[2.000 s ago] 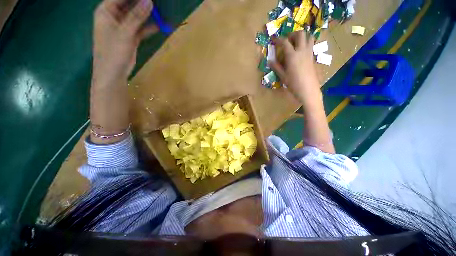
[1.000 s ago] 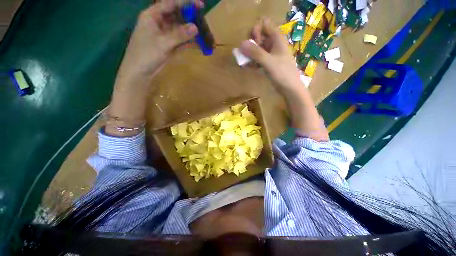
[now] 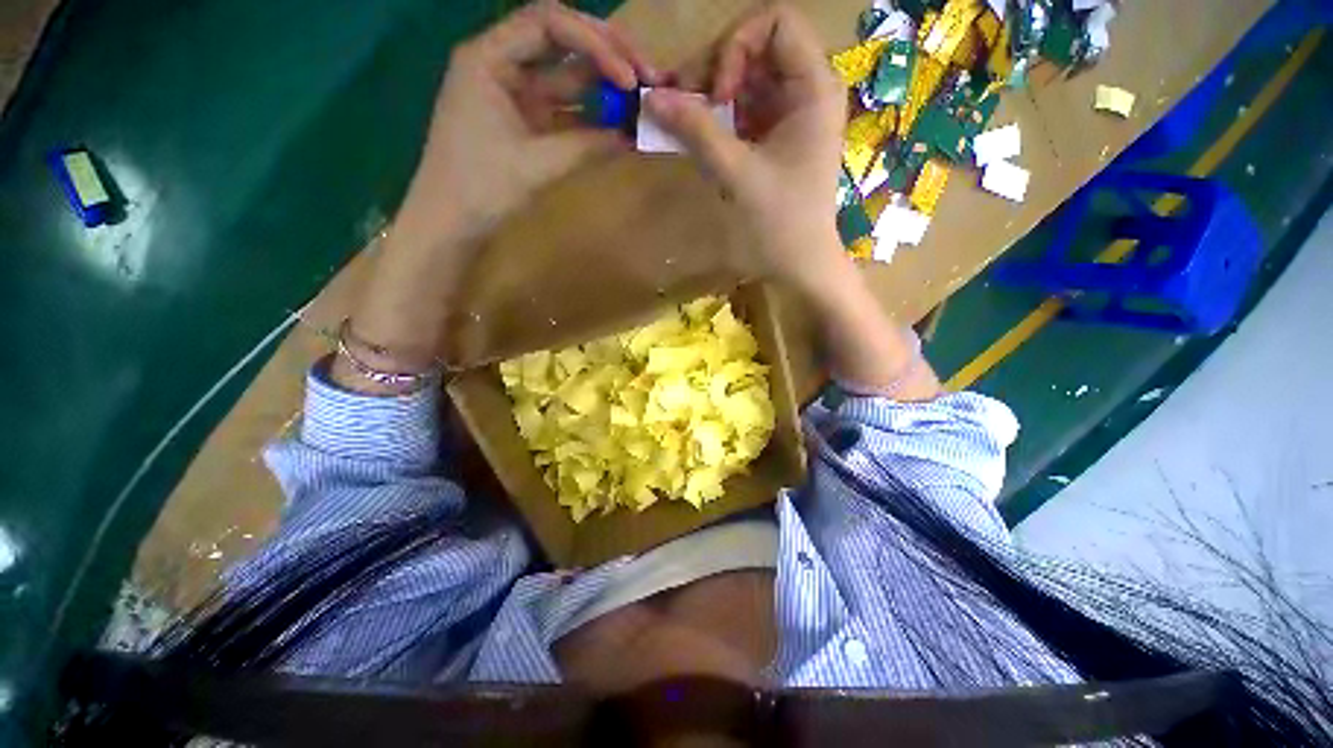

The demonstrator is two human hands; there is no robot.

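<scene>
My left hand (image 3: pixel 534 95), at the top centre, holds a blue battery pack (image 3: pixel 611 104), which is mostly hidden by the fingers. My right hand (image 3: pixel 775 124) is just to the right and holds a white adhesive pad (image 3: pixel 667 124) between thumb and fingers. The pad overlaps the right end of the blue pack as seen from above. Whether the two are stuck together I cannot tell. Both hands are above the brown bench (image 3: pixel 621 234).
An open cardboard box (image 3: pixel 602 545) of pale yellow paper squares (image 3: pixel 643 409) sits against my body. A mixed pile of parts (image 3: pixel 936 102) lies at upper right. Another blue pack (image 3: pixel 84 186) is on the green surface at left. A blue stool (image 3: pixel 1191 256) stands at right.
The right hand has left the parts pile with a white pad and moved left. The two hands have come together. A blue pack has appeared on the green surface and shifted slightly right.
</scene>
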